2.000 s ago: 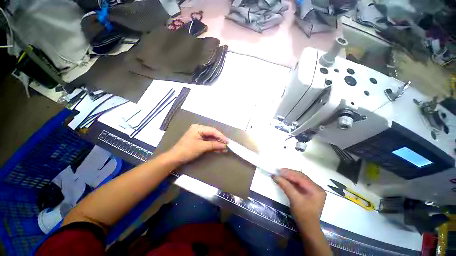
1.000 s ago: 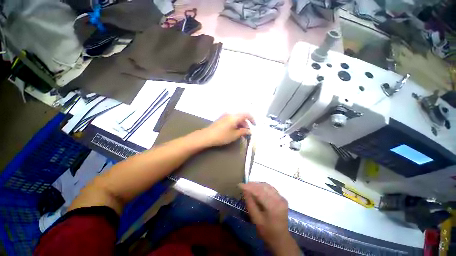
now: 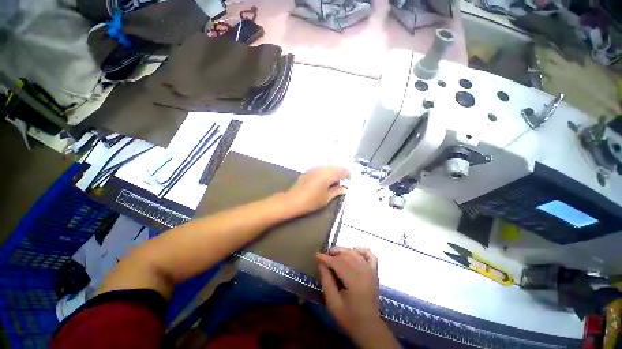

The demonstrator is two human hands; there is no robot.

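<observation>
A brown-grey fabric panel [image 3: 256,194] lies flat on the white table left of the needle area. A narrow white-backed strip [image 3: 335,223] lies along the panel's right edge. My left hand [image 3: 319,189] holds the strip's far end on the panel, close to the presser foot area [image 3: 374,170], where glare hides detail. My right hand [image 3: 349,272] pinches the near end of the strip and the panel's edge near the table's front. The white sewing machine [image 3: 470,129] stands to the right.
A panel stack [image 3: 218,71] lies upper left, with dark strips [image 3: 221,151] and white-backed strips [image 3: 187,163] below it. Yellow thread snips [image 3: 481,264] lie right of my right hand. A blue crate [image 3: 41,238] is at lower left. Grey pieces [image 3: 334,10] lie behind on the pink surface.
The strip has gone from being held slanted between both hands to lying along the panel's right edge. Since one second ago, my right hand has shifted slightly left.
</observation>
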